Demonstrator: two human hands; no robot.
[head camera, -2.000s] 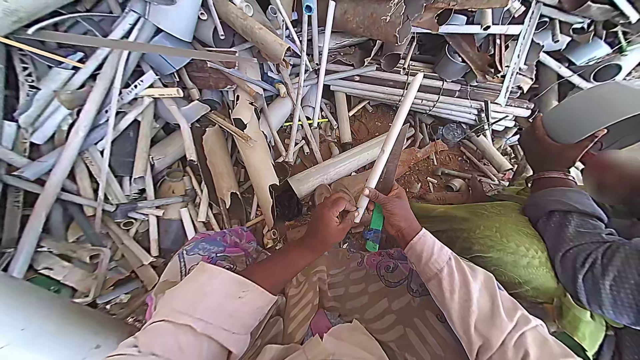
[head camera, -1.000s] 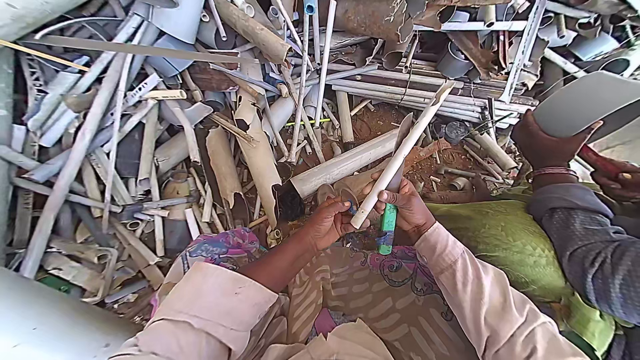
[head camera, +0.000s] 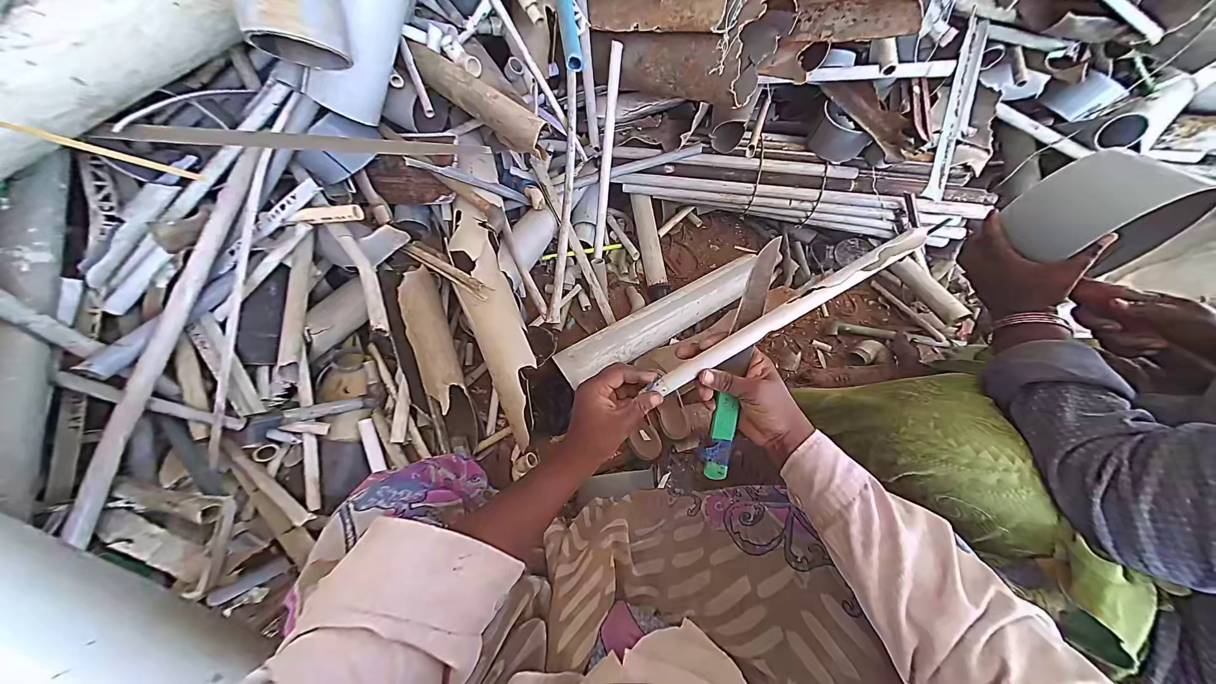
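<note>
A thin white plastic pipe (head camera: 793, 309), split or ragged along its far part, slants up to the right in front of me. Its near end lies at the fingertips of my left hand (head camera: 608, 410), with a small blue spot there. My right hand (head camera: 755, 394) grips the pipe together with a knife, whose broad blade (head camera: 758, 285) points up behind the pipe. The knife's green handle (head camera: 722, 432), wrapped with something blue at its lower part, hangs below my right fingers. A thicker off-white pipe (head camera: 655, 318) lies on the ground just beyond both hands.
Scrap pipes (head camera: 237, 275) of many sizes heap up at the left. A tied bundle of thin white pipes (head camera: 788, 204) lies ahead. At the right a co-worker's hand (head camera: 1026, 271) holds a wide grey pipe piece (head camera: 1107, 204). A large pale pipe (head camera: 104, 608) fills the lower left corner.
The thin pipe has tilted from steep to a lower slant toward the right, and its ragged far part now shows. The co-worker's second hand has come into view beside the grey piece.
</note>
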